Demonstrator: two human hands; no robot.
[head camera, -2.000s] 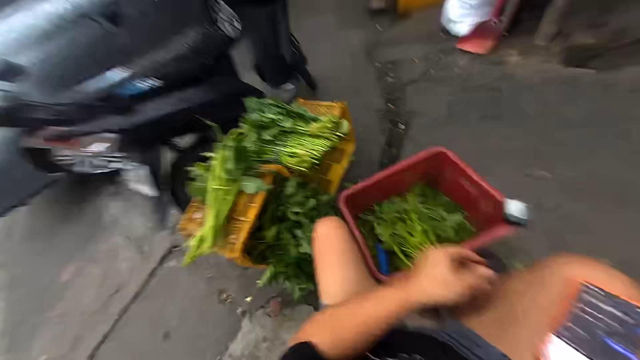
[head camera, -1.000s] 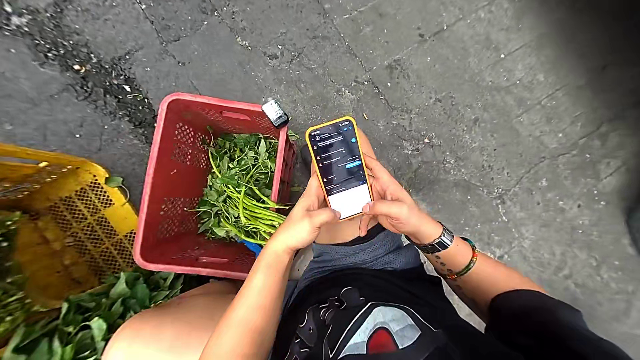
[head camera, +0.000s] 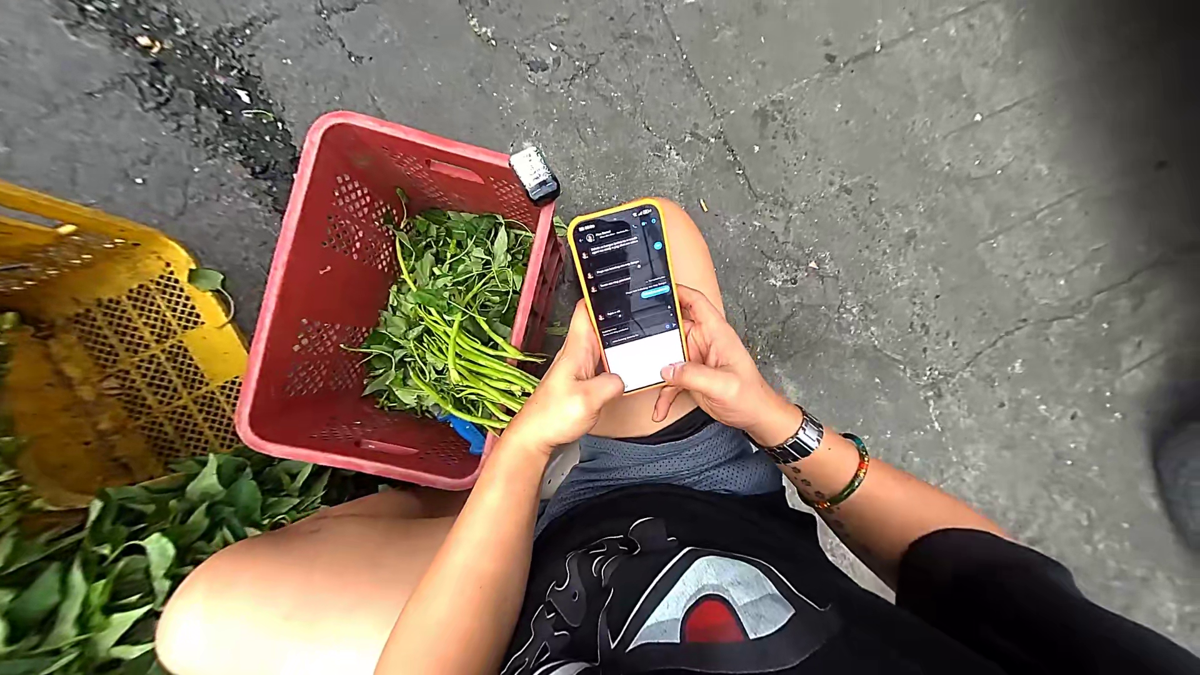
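Observation:
A smartphone in a yellow case is held upright between my two hands, over my bare knee. Its screen shows a dark chat view with a white area at the bottom. My left hand grips the phone's lower left edge, thumb at the bottom of the screen. On the other side, my right hand holds the lower right edge, its thumb over the white area. A metal-band watch and a beaded bracelet are on my right wrist. Fingers behind the phone are partly hidden.
Left of my hands stands a red plastic crate holding leafy green stems and a blue item. A small black-and-silver device sits on its corner. A yellow crate and more leafy greens lie farther left. Cracked pavement surrounds them.
Two seconds ago the phone was not in my visible hand, which was beside the red crate. One second ago both hands held it, as now. The view has swung far from the motorcycle.

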